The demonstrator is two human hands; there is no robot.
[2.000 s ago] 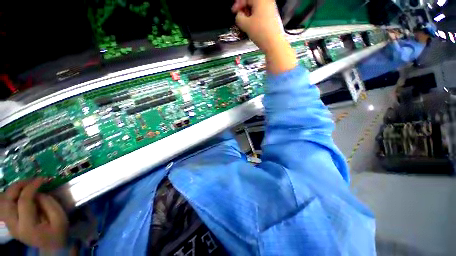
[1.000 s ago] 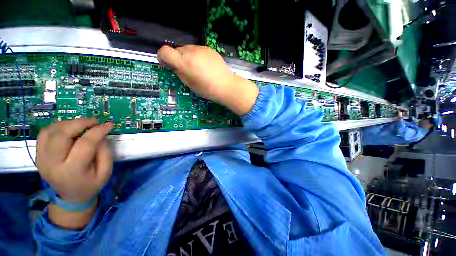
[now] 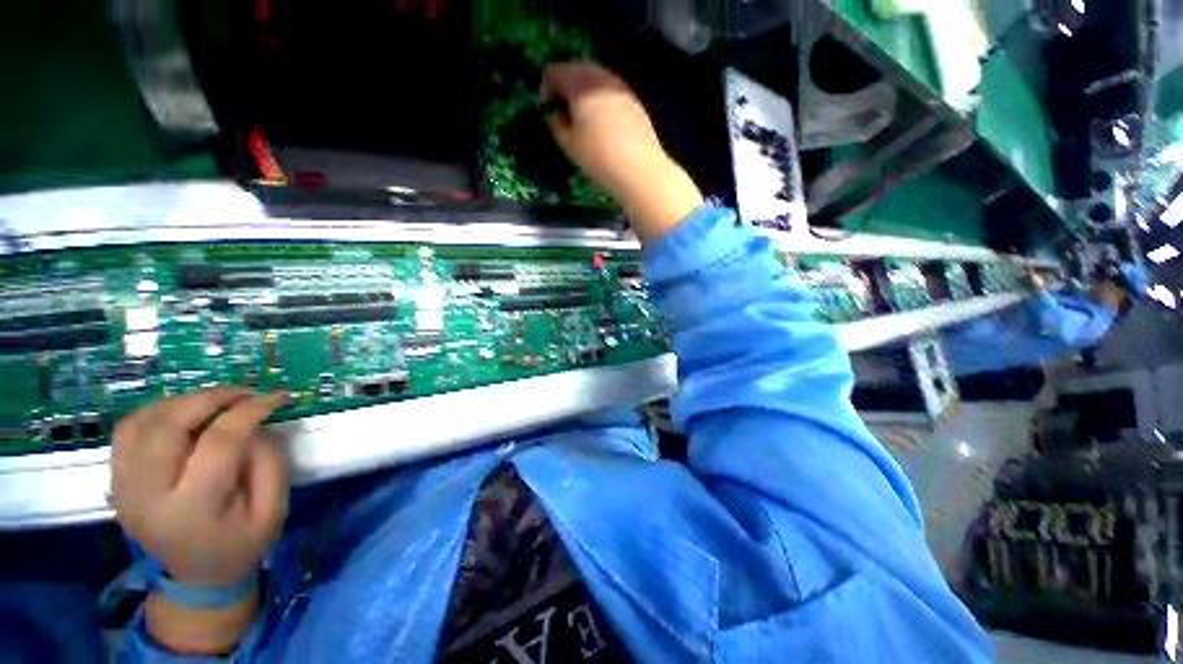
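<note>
Green circuit boards (image 3: 467, 350) with black and white parts lie in a row between pale rails. My left hand (image 3: 201, 480), with a light blue wrist band, is at the near rail, its fingertips at the boards' near edge; whether it holds anything I cannot tell. My right hand (image 3: 597, 117) reaches over the far rail into the dark bin of bright green pieces (image 3: 500, 162). Its fingers are blurred, and I cannot tell whether they hold a piece.
The near rail (image 3: 480, 405) and far rail (image 3: 130, 208) run along the boards. A dark bin with red pieces (image 3: 263, 153) stands behind at the left. A white tray (image 3: 763, 162) with black parts is right of the green pieces. Another person's blue sleeve (image 3: 1051, 324) shows down the line.
My right hand has moved from over the boards at the far rail into the bin of green pieces. The view has shifted, and my left hand remains at the boards' near edge.
</note>
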